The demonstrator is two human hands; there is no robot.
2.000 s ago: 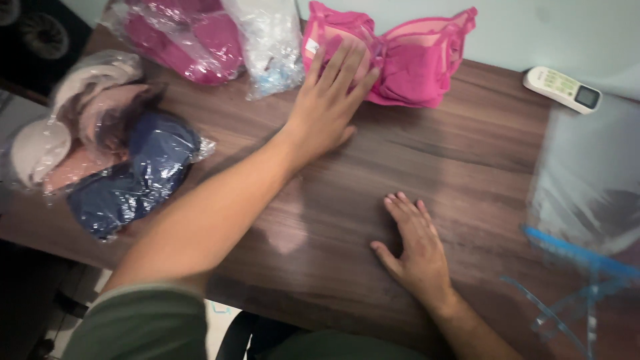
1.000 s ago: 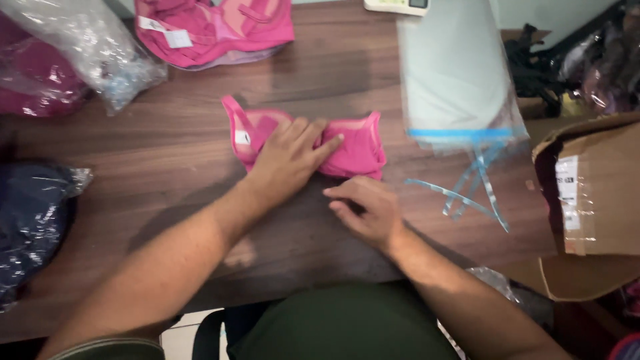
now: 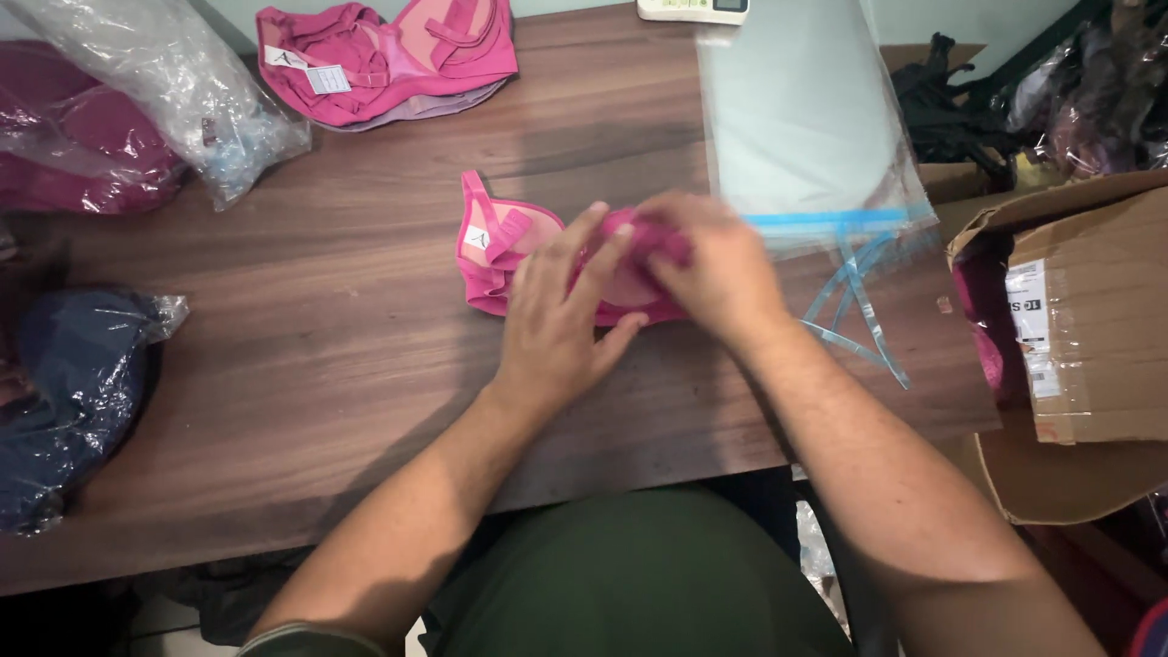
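A pink padded bra [image 3: 497, 274] lies on the wood-look table in front of me, its inner side with a white tag facing up at the left cup. My left hand [image 3: 561, 306] rests with spread fingers over the middle of it. At the right cup, my right hand [image 3: 716, 265] pinches pink fabric between thumb and fingers; it is slightly blurred. The hands partly hide the right cup. Farther back at the left lie more pink bras [image 3: 392, 68], stacked, with white tags.
Clear plastic bags [image 3: 803, 119] with a blue strip lie at the back right, loose blue strips [image 3: 858, 292] before them. A remote control [image 3: 693, 9] is behind. Bagged garments [image 3: 82, 374] occupy the left. A cardboard box [image 3: 1104, 310] stands beyond the table's right edge.
One second ago my right hand was at the bra's lower edge; now it is on the right cup, gripping fabric. Two seconds ago my left hand was on the pink bras at the back.
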